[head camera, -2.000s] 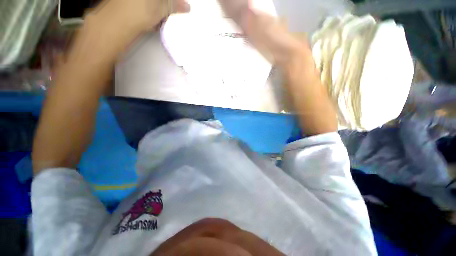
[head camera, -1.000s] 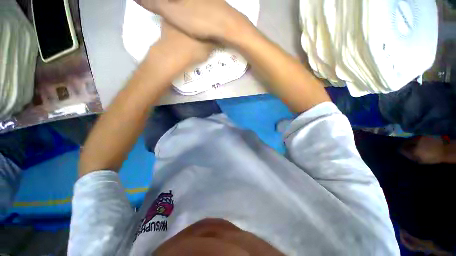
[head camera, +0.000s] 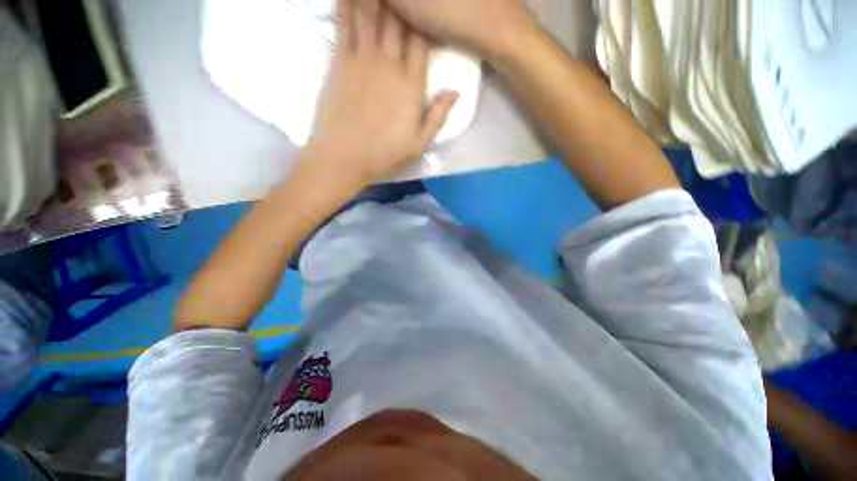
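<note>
A white panel [head camera: 263, 66] lies on the light grey board, overexposed so no print shows. My left hand [head camera: 369, 94] lies flat on it, palm down, fingers a little apart and thumb out to the right. My right hand [head camera: 460, 14] is at the top edge of the picture, beside the left fingers over the panel; its fingers are partly cut off and blurred. I cannot tell whether it grips anything.
The light grey board [head camera: 221, 169] ends near my body. A fanned stack of cream-edged panels [head camera: 677, 85] stands at the right. At the far left are another stack [head camera: 23, 131] and a phone in a pale case [head camera: 70, 56] on the patterned cover [head camera: 108, 178]. A person's arm [head camera: 813, 432] shows lower right.
My hands were crossed one over the other; now the left hand lies flat with fingers spread and the right has shifted up and right. The printed icons on the panel no longer show.
</note>
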